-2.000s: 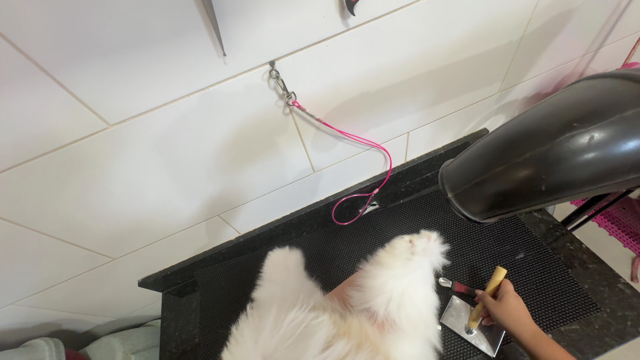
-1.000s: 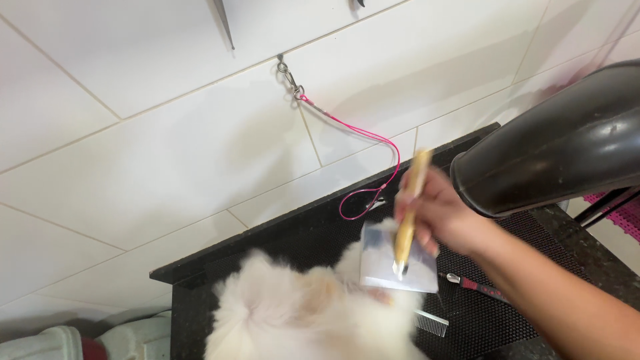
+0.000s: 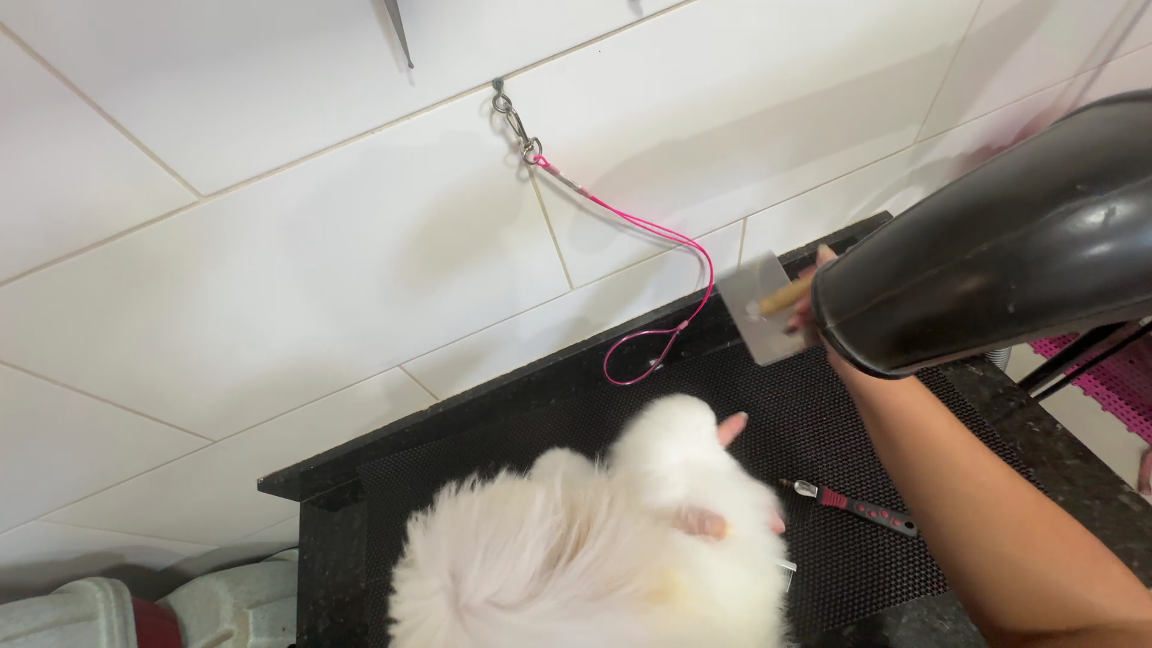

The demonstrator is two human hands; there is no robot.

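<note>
A fluffy white dog (image 3: 585, 558) is on a black textured mat (image 3: 756, 396), seen from above. My left hand (image 3: 702, 522) is mostly buried in its fur around the head or neck, with a few fingers showing. Beyond the dog, my right hand (image 3: 805, 310) grips the wooden handle of a slicker brush (image 3: 765, 315), its flat back turned toward me. The dryer nozzle partly covers this hand. A grooming tool with a red and grey handle (image 3: 859, 511) lies on the mat, right of the dog. Part of a metal comb (image 3: 789, 574) shows beside the fur.
A large black dryer nozzle (image 3: 981, 234) reaches in from the right above the table. A pink grooming loop (image 3: 697, 261) hangs from a metal clip (image 3: 515, 121) on the tiled wall. The black stone table has a raised back edge (image 3: 540, 369). Pale containers (image 3: 225, 603) stand lower left.
The slicker brush in my right hand was low at the mat's right, then over the dog, and is now beyond it near the nozzle. The comb came into view beside the dog.
</note>
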